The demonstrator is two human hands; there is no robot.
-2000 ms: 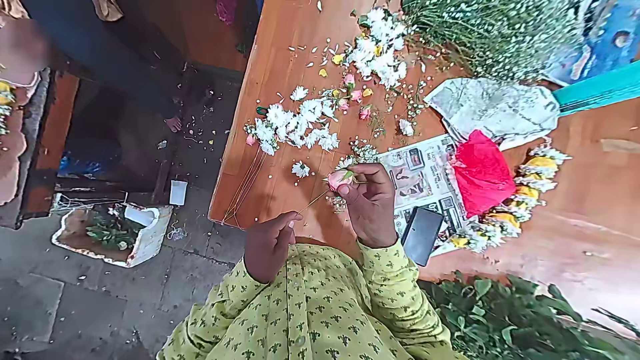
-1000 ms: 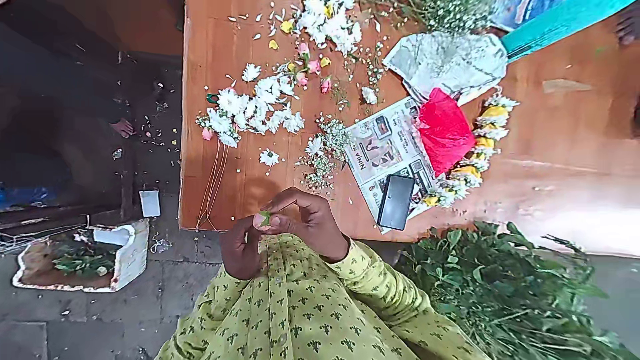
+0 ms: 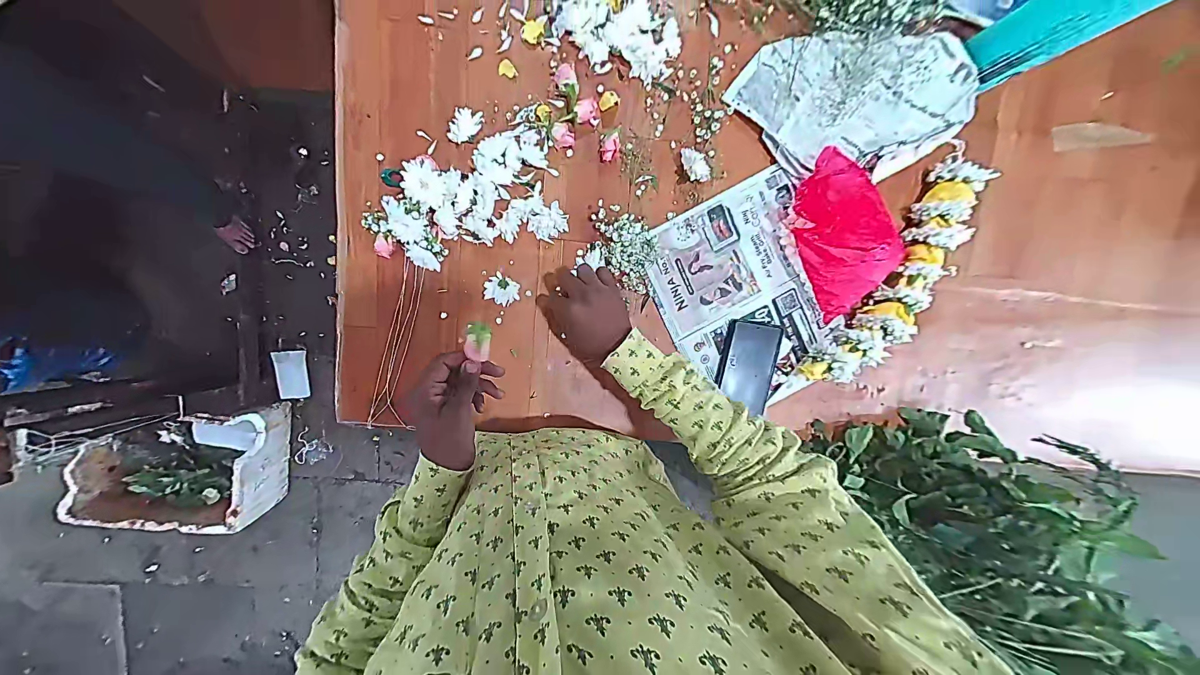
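My left hand (image 3: 452,398), near the table's front edge, holds a pink rosebud (image 3: 477,343) with its green base up. Close to a small bunch of baby's breath (image 3: 625,248) and a white flower, my right hand (image 3: 586,314) reaches over the wooden table; its fingers are bent and I cannot tell whether they grip anything. A single white chrysanthemum (image 3: 502,290) lies between the hands. Beyond is a cluster of white chrysanthemums (image 3: 469,192) with threads (image 3: 398,337) running to the table edge. Several pink rosebuds (image 3: 587,112) lie farther back.
On the right are a newspaper (image 3: 698,281), a mobile phone (image 3: 750,361), red wrapping (image 3: 844,234) and a white-and-yellow flower garland (image 3: 923,272). Leafy green stems (image 3: 975,525) lie beside the table at lower right. A broken foam box (image 3: 262,478) stands at left; another person's hand (image 3: 236,234) shows beyond.
My hands were together around the rosebud; now they are apart. The left one has the bud, and the right has moved forward to the baby's breath. The view has shifted.
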